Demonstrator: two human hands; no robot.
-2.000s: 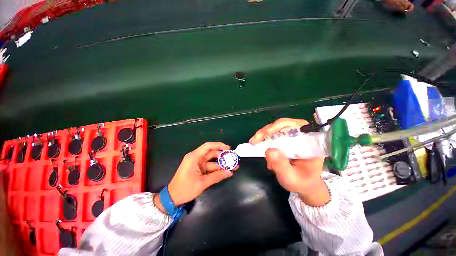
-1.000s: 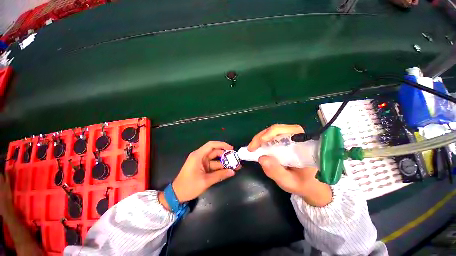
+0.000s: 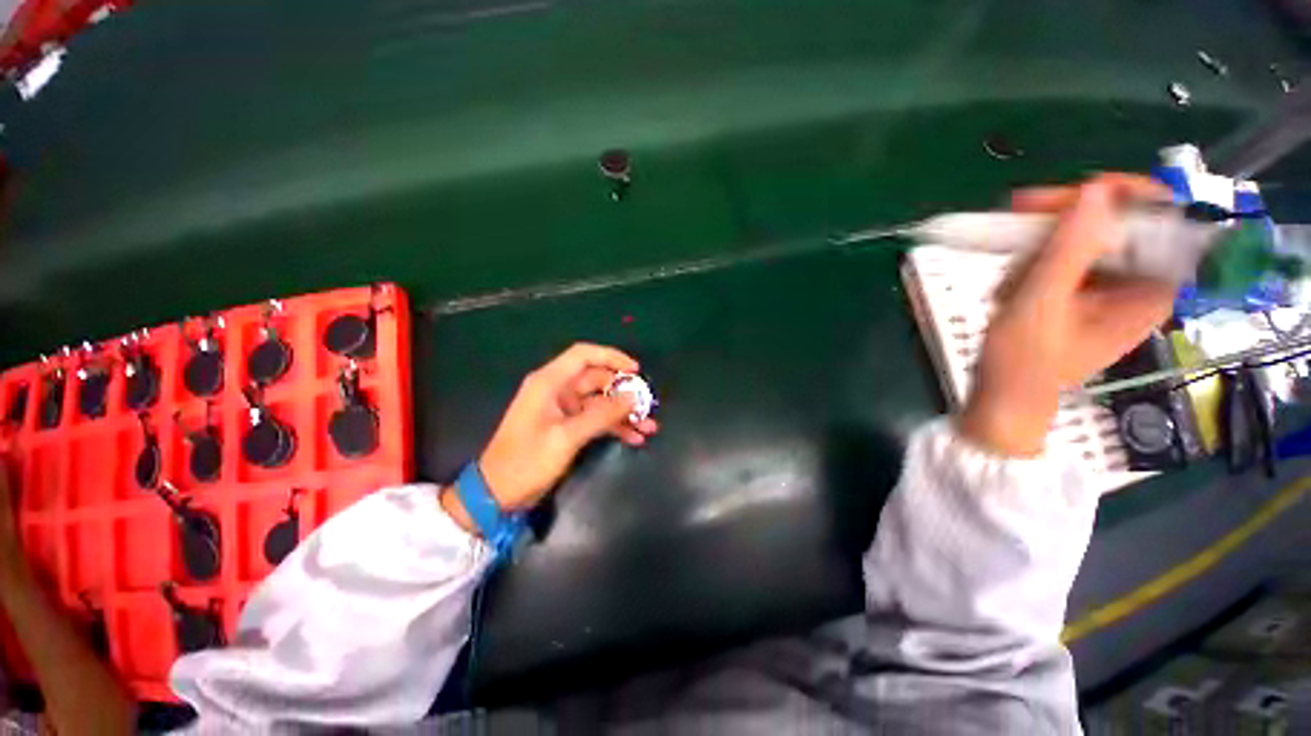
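Note:
My left hand (image 3: 554,427), with a blue wrist strap, holds a small round silvery-white module (image 3: 631,396) at its fingertips over the dark bench. My right hand (image 3: 1071,295) is raised at the right, blurred, and holds the glue syringe (image 3: 1150,242). The syringe's pale tip points left and its green cap is at the right. The tip is well apart from the module. The right hand and syringe partly hide the white perforated tray (image 3: 956,295).
A red tray (image 3: 388,475) with black discs in pockets lies at left, another person's arm (image 3: 65,661) at its edge. A black disc part (image 3: 615,163) lies on the green belt (image 3: 475,187). A dark device with a dial (image 3: 1149,429) and blue container stand at right.
My right hand has moved the syringe away from the module, up and to the right. My left hand keeps the module, slightly higher in view. The camera view has shifted a little.

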